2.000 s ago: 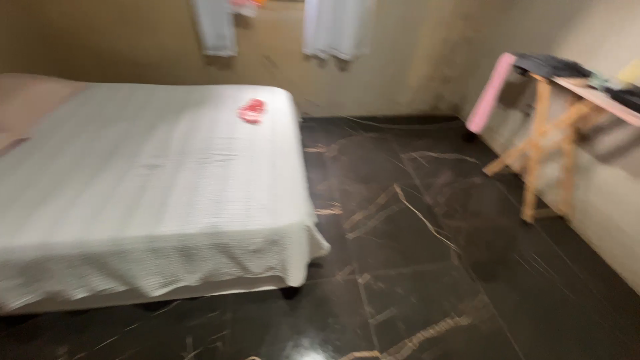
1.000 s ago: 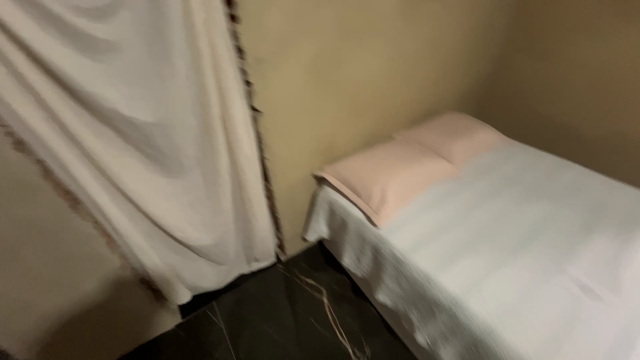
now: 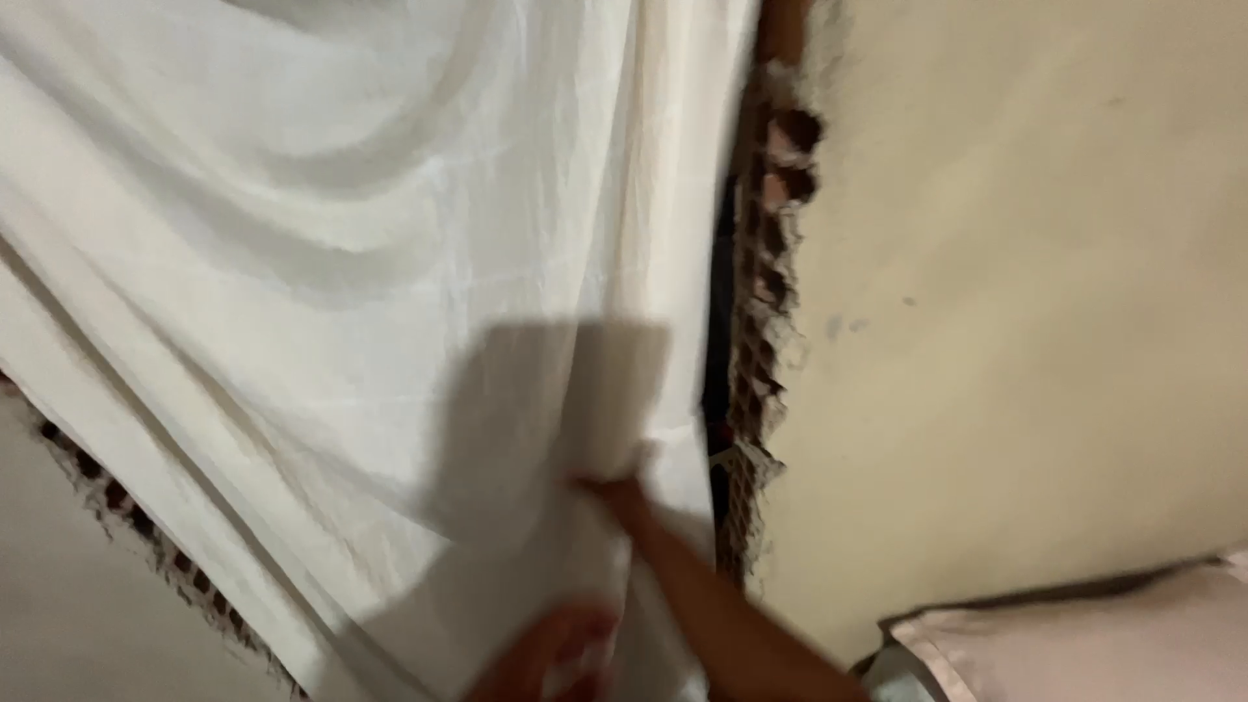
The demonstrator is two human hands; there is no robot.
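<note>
A white cloth curtain (image 3: 390, 253) hangs in folds across a rough-edged wall opening. My right hand (image 3: 619, 487) reaches up from the lower right and is at the curtain near its right edge; blur hides whether its fingers grip the cloth. Low in the centre, my left hand (image 3: 575, 634) is blurred in front of the curtain, partly cut off by the frame's bottom edge. Whether it holds anything cannot be made out. A dark shadow falls on the cloth around both hands.
Broken hollow brick (image 3: 760, 292) lines the opening's right side, beside a beige plastered wall (image 3: 1014, 312). More jagged brick (image 3: 146, 526) borders the curtain at lower left. A pink pillow (image 3: 1092, 634) lies at the lower right.
The view has swung from the bed and room to the curtain, now much closer. Both hands have come into view in front of the cloth; neither earlier frame shows them.
</note>
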